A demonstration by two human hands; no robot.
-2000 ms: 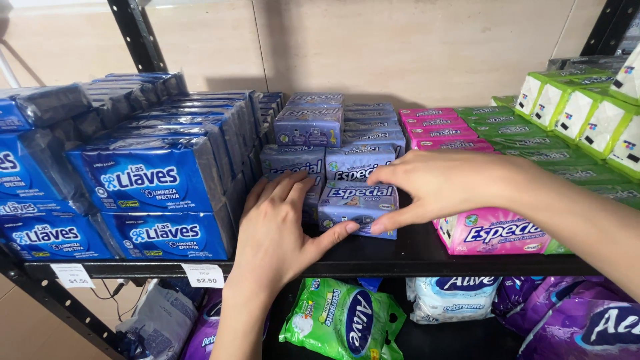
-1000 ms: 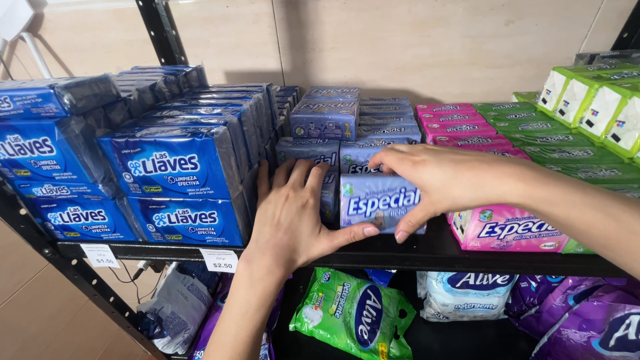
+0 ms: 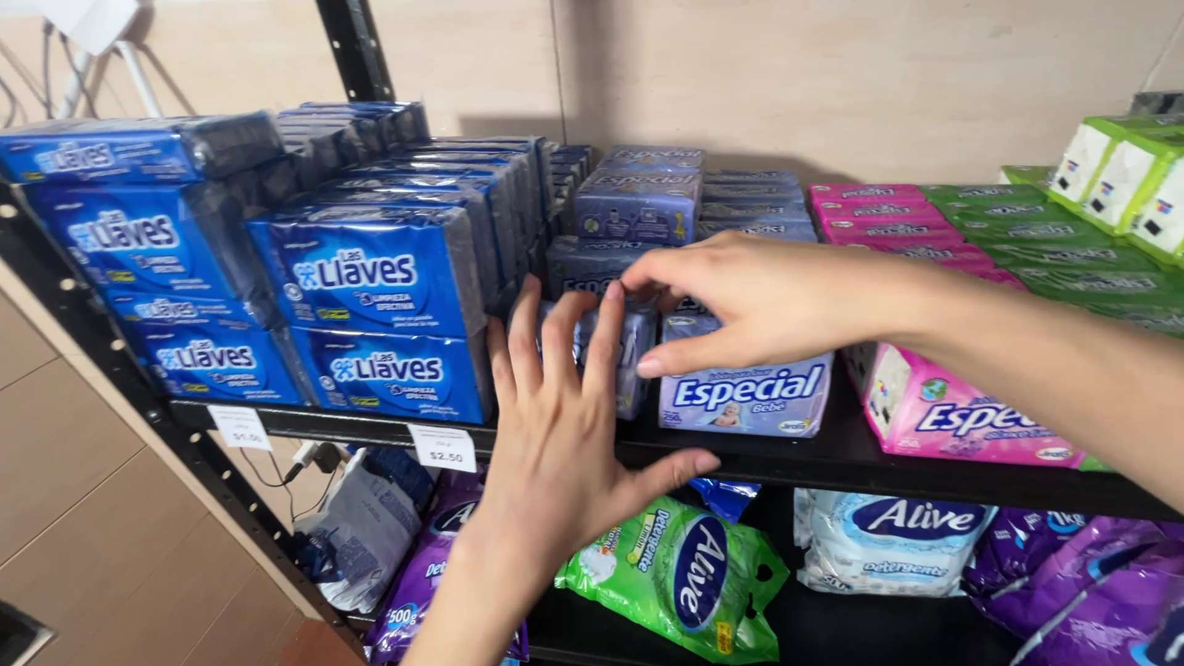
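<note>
My left hand (image 3: 573, 398) lies with spread fingers against the front of a lilac wrapped soap bar (image 3: 636, 356), beside the blue Las Llaves soap packs (image 3: 370, 277). My right hand (image 3: 740, 296) hangs over the lilac soaps, thumb and fingers apart, its fingertips close to my left fingertips. Below that hand a lilac Especial Bebé soap bar (image 3: 745, 398) rests on the black shelf, its printed face forward. Behind both hands stand more lilac bars, with two stacked higher (image 3: 638, 199). The hands hide parts of the front lilac bars.
Pink Especial soap (image 3: 971, 416) and green soap packs (image 3: 1064, 231) fill the right. Price tags hang on the edge of the black metal shelf (image 3: 555, 442). Underneath lie a green Alive detergent bag (image 3: 684, 573), a white one (image 3: 893, 541) and purple ones (image 3: 1091, 573). A perforated post (image 3: 102, 324) stands left.
My right hand has let go of the front lilac Especial bar, which now stands on the shelf. My left thumb has moved down off it, and its fingers are on the bar to the left.
</note>
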